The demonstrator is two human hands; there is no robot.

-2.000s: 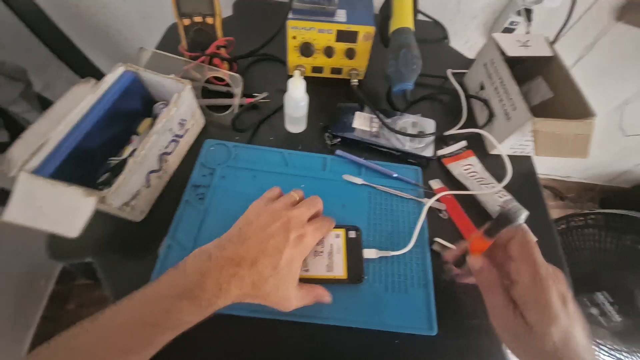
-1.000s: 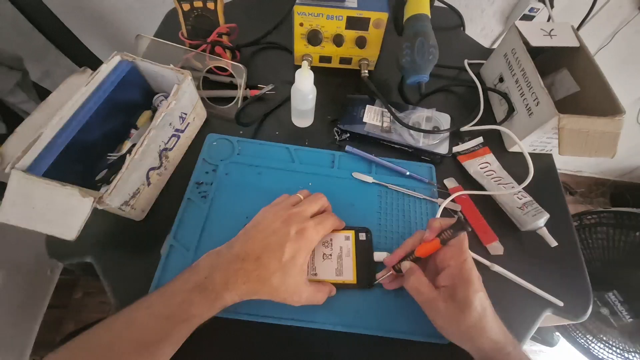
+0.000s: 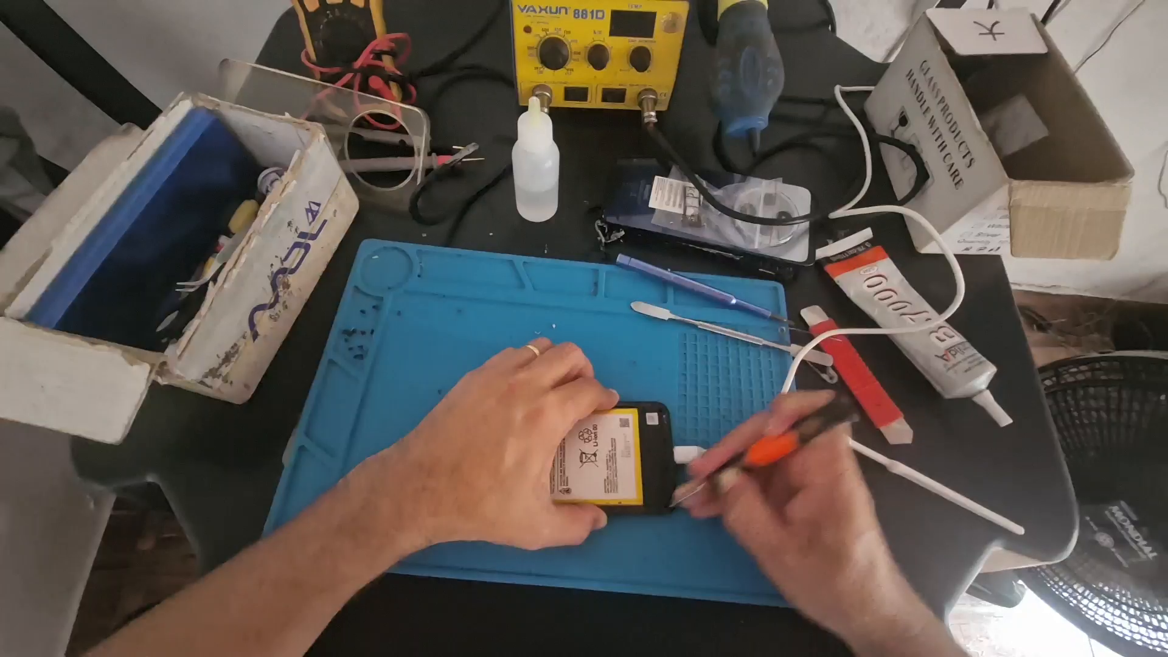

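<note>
My left hand (image 3: 511, 447) grips an opened smartphone (image 3: 656, 456) by its long edges on a blue silicone repair mat (image 3: 493, 306). The phone's battery (image 3: 598, 456), white with a yellow border, faces up, partly under my fingers. Between the fingers of my right hand (image 3: 785, 502) is a screwdriver (image 3: 771, 447) with an orange and black handle. Its thin tip is at the phone's lower right corner; whether it touches a screw cannot be told. A white cable plug (image 3: 689, 453) sits at the phone's right end.
A metal spudger (image 3: 712, 327), blue pen-like tool (image 3: 698, 286), red cutter (image 3: 858, 374) and glue tube (image 3: 912, 315) lie at right. Behind stand a dropper bottle (image 3: 536, 169) and yellow soldering station (image 3: 598, 55). Open boxes (image 3: 292, 255) (image 3: 940, 137) flank them; a fan (image 3: 1113, 502) is at right.
My right hand has moved left from beside the red cutter to the phone's right end, bringing the screwdriver's tip to its corner. My left hand stays on the phone.
</note>
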